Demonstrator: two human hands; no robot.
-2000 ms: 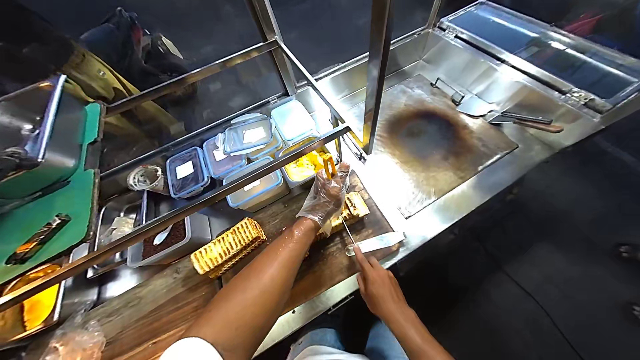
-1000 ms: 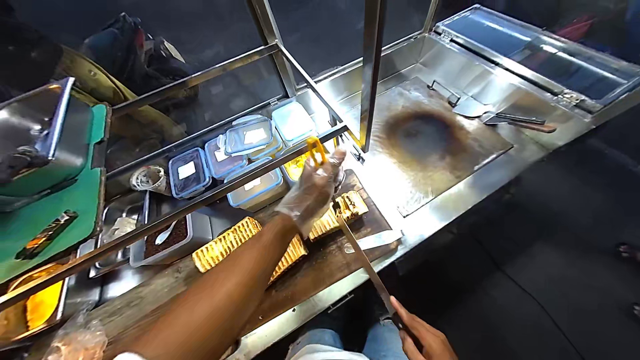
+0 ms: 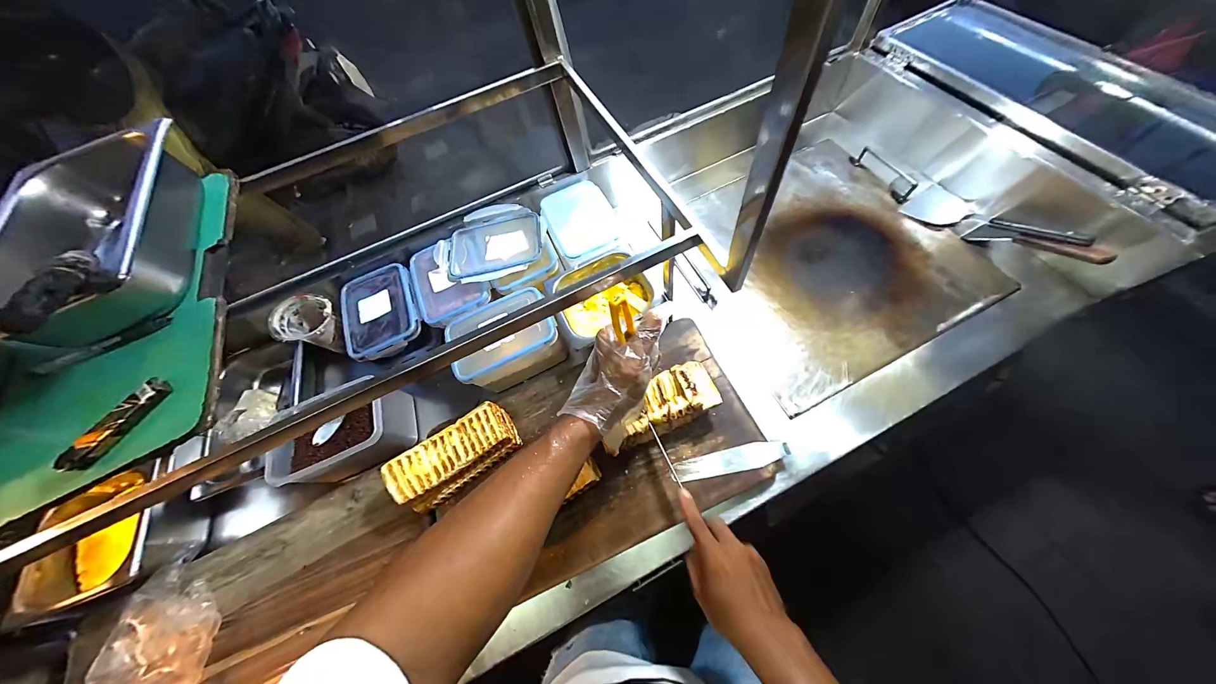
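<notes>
My left hand (image 3: 617,375), in a clear plastic glove, has yellow tongs (image 3: 622,318) standing up from its fingers and rests at the left end of a grilled, ridged bread piece (image 3: 682,397). With my right hand (image 3: 727,560) I hold a knife (image 3: 667,454), its thin blade reaching the near side of that bread. Both are over a dark wooden cutting board (image 3: 627,503). A flat metal spatula or scraper blade (image 3: 731,461) lies on the board's right part. Another ridged toasted loaf (image 3: 451,456) sits left of my left forearm, which partly hides more bread.
Lidded plastic containers (image 3: 494,245) and an open tub of yellow spread (image 3: 600,302) stand behind the board. A metal frame bar (image 3: 380,380) crosses above. At right is a griddle (image 3: 841,275) with scrapers (image 3: 936,204). A tub of dark granules (image 3: 332,442) and a green board (image 3: 114,380) are left.
The right hand has moved up toward the bread since one second ago, and the knife is seen at a steeper, more foreshortened angle. My left hand stays by the bread with the tongs.
</notes>
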